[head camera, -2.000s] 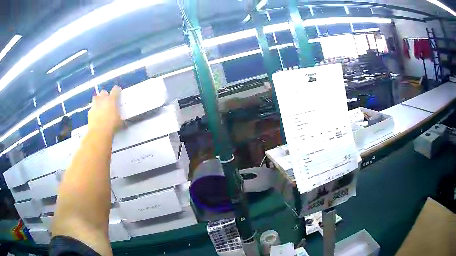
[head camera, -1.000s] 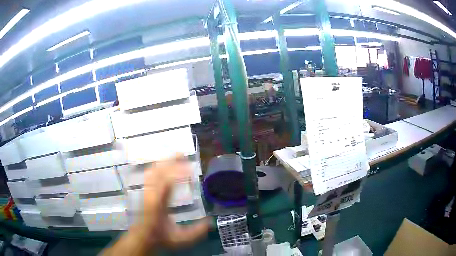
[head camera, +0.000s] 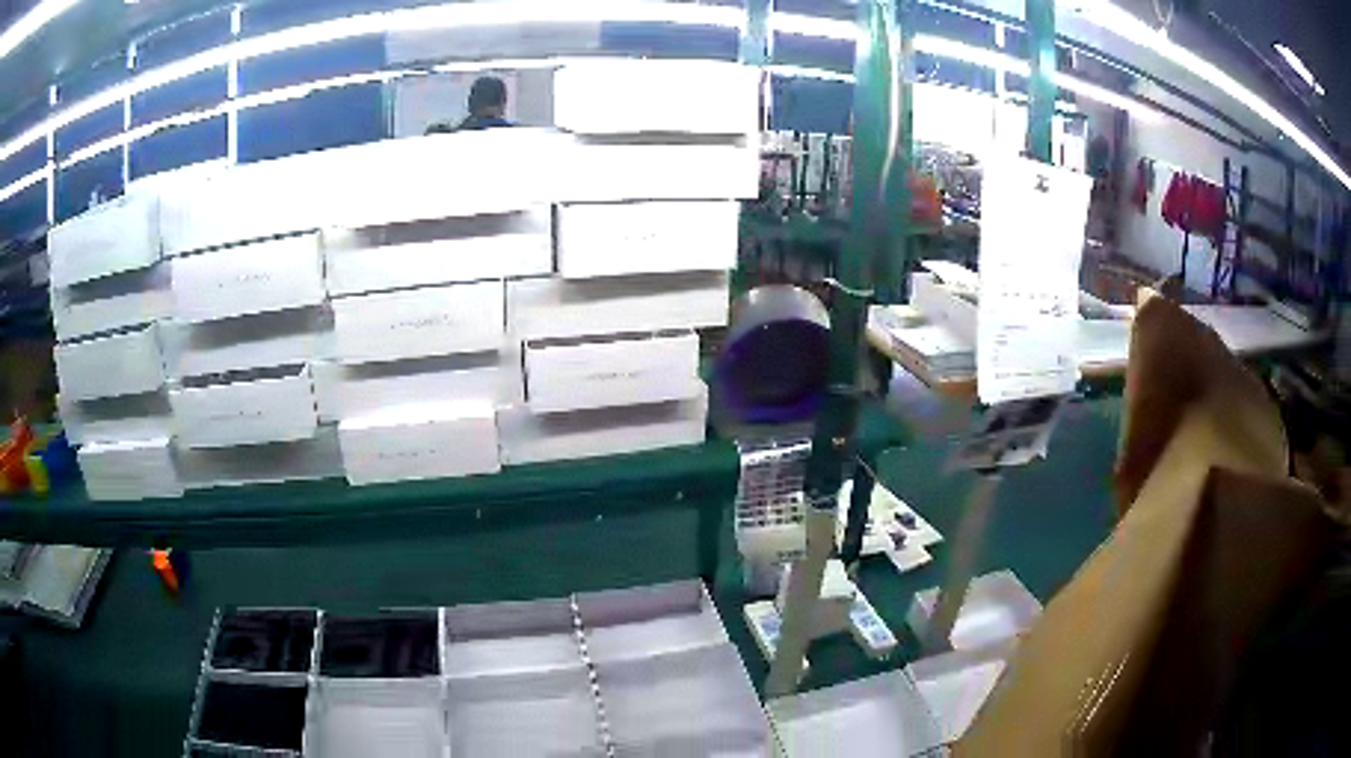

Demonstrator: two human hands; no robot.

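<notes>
Neither of my hands shows in the current view. White box lids (head camera: 419,323) stand stacked in several columns on the raised shelf, with one lid (head camera: 656,101) highest at the right end. Below, open white box bases (head camera: 662,708) lie edge to edge in a grid at the bottom of the picture, cut off by its edge. Black inserts (head camera: 381,646) sit in bases at the grid's left end. A brown shipping carton (head camera: 1171,592) with raised flaps stands at the lower right; its inside is hidden.
A green post (head camera: 874,193) rises right of the lids, beside a white drum with a purple centre (head camera: 776,363). A work sheet (head camera: 1033,282) hangs further right. A wire basket (head camera: 774,489), power strips and a small orange object (head camera: 166,569) are around the bench. A person (head camera: 486,104) is behind the shelf.
The view has swung left and down, bringing the box bases into view. My hand, at the top lid and then lowered in front of the stack, is out of the picture.
</notes>
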